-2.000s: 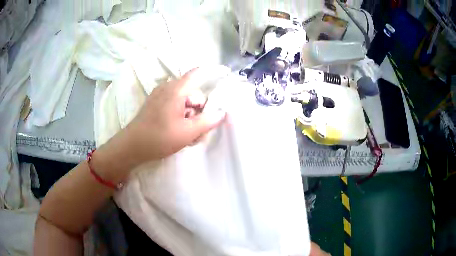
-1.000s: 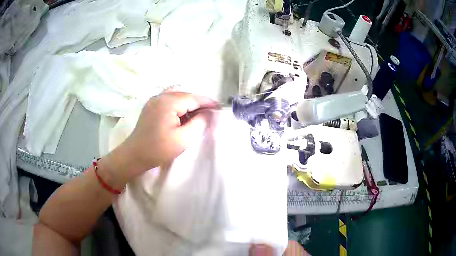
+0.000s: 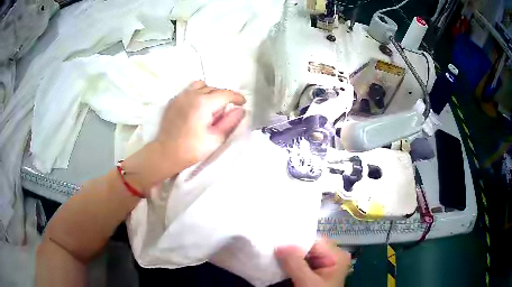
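Note:
A white garment piece lies over the table's front edge and hangs toward my lap, its upper edge beside the presser foot and needle area. My left hand, with a red cord at the wrist, has its fingers curled and pinches the cloth left of the needle area. My right hand is at the bottom of the view, partly cut off, and pinches the cloth's lower right edge. The part near the needle is overexposed, so whether the cloth is under the foot cannot be told.
The off-white sewing machine stands behind, with a lamp head over its bed cover. A black phone and red-handled snips lie right. Loose white garment pieces lie left. A thread cone stands behind.
My right hand has risen into view with the lower edge of the cloth. The cloth's lower part is lifted and bunched. My left hand has shifted slightly. The view has tilted up since the first frame.

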